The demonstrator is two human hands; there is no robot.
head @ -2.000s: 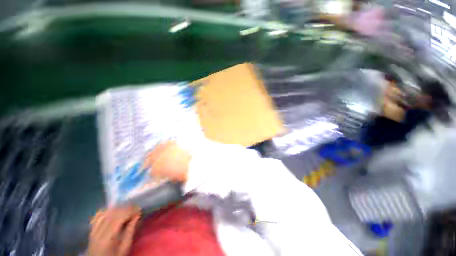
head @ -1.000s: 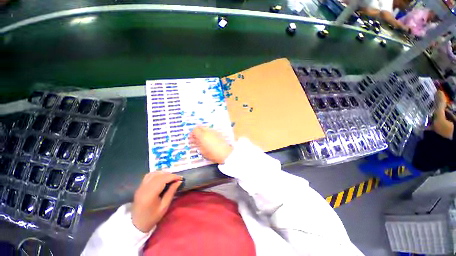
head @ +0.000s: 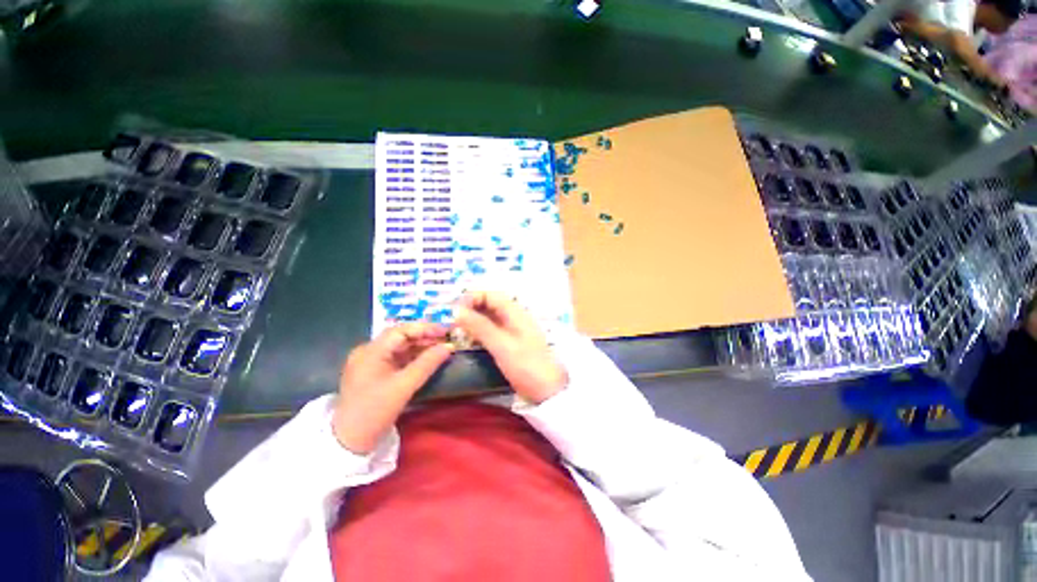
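Note:
My left hand (head: 383, 381) and my right hand (head: 508, 344) meet at the near edge of the white adhesive sheet. Between their fingertips is a small watch housing (head: 459, 338), mostly covered by the fingers. Whether an adhesive piece is also held cannot be told. The adhesive sheet (head: 472, 176) has columns of short dark bars at its left. Many blue pieces (head: 404, 306) lie scattered on it, and some lie on the tan cardboard sheet (head: 677, 227) to its right.
A clear blister tray (head: 171, 213) with dark housings lies at left. More blister trays (head: 836, 273) lie right of the cardboard. Small parts stand on the green bench (head: 284, 68). Another person's arm (head: 950, 46) shows at top right. A blue stool (head: 32, 529) is at bottom left, grey crates (head: 944, 546) at bottom right.
My right hand has moved from over the sheet to my left hand, and their fingertips now meet around the small housing. The view has shifted, so the sheet sits further right and higher.

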